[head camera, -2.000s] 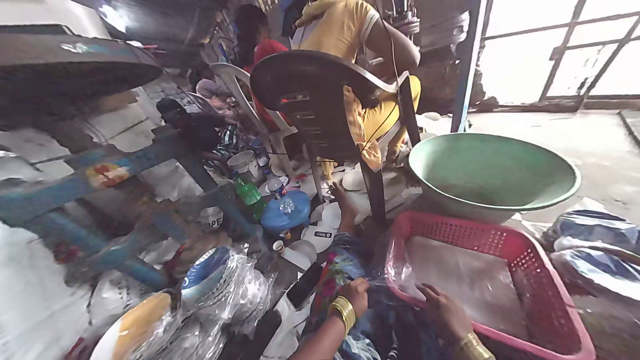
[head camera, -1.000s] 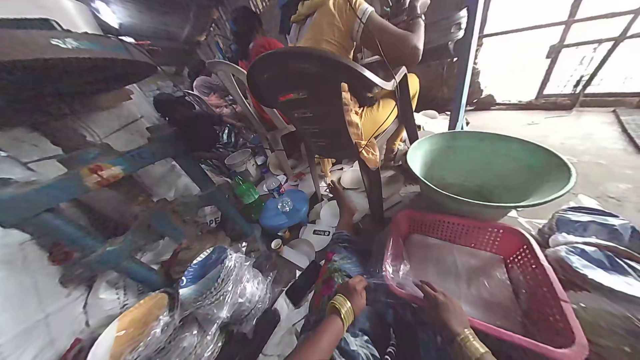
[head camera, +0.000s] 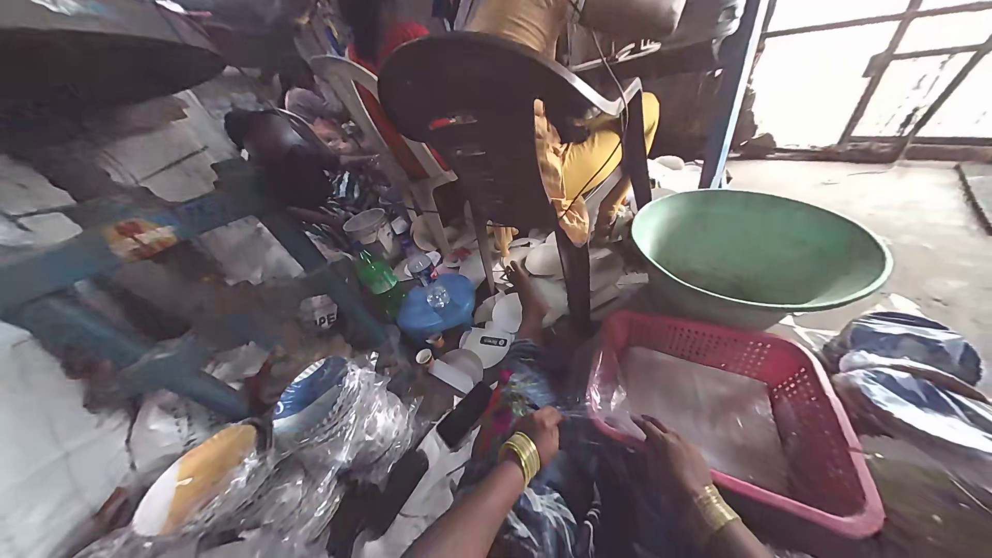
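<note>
My left hand (head camera: 540, 432), with gold bangles at the wrist, is closed on the edge of a clear plastic bag. The bag (head camera: 612, 399) stretches right to my right hand (head camera: 673, 453), which rests by the near left rim of a pink plastic basket (head camera: 814, 508), its fingertips on the film. A flat translucent sheet or bag (head camera: 701, 411) lies in the basket. Plastic-wrapped plates (head camera: 310, 395) lie to the left of my hands. The lower part of the bag between my hands is hard to make out against my patterned clothing.
A green basin (head camera: 759, 248) stands behind the basket, with wrapped stacks of plates (head camera: 914, 349) to its right. A person sits on a dark plastic chair (head camera: 480, 139) ahead. A blue stool (head camera: 438, 302) with a bottle, scattered plates, and a blue frame (head camera: 178, 372) are at left.
</note>
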